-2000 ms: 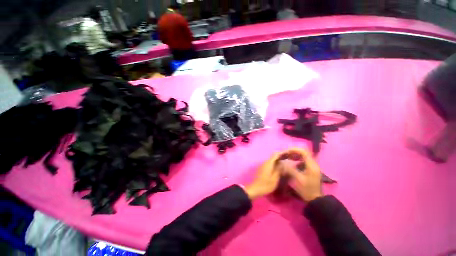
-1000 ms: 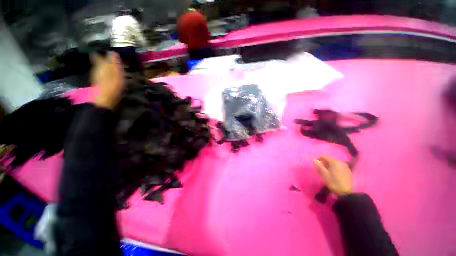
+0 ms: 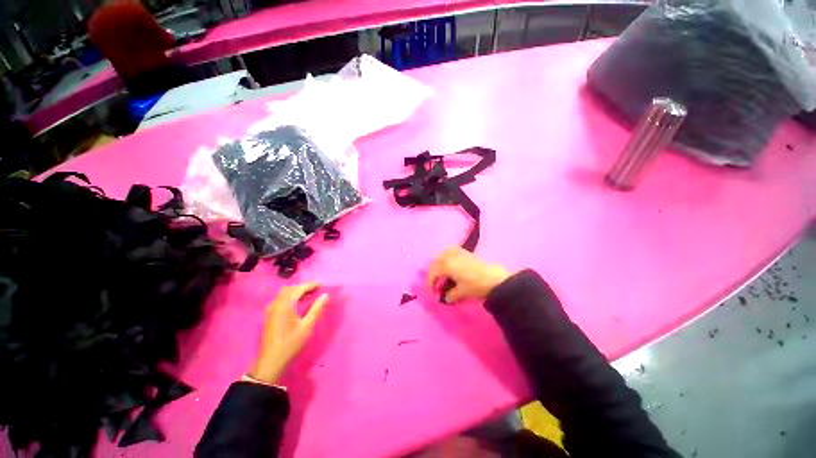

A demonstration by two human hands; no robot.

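Note:
My left hand (image 3: 291,328) is open and empty above the pink table (image 3: 358,358), thumb and fingers apart. My right hand (image 3: 463,275) is closed on a small dark piece, seemingly a buckle or strap end; the fingers hide most of it. A dark webbing strap (image 3: 469,228) runs from the loose tangle of straps (image 3: 431,183) down to my right hand. The clear bag of buckles (image 3: 284,183) lies left of the tangle, and several loose black buckles (image 3: 291,259) lie at its mouth. A small dark scrap (image 3: 407,299) lies between my hands.
A big dark heap of straps (image 3: 89,304) fills the left side. Crumpled white plastic (image 3: 367,98) lies behind the bag. A shiny metal flask (image 3: 648,143) stands by a large clear sack of black goods (image 3: 698,80) at right. A person in red (image 3: 130,40) is at far left.
My left hand has come back from over the heap and is low over the table, empty. My right hand has closed on a small dark piece. The view has swung right, showing the flask and sack.

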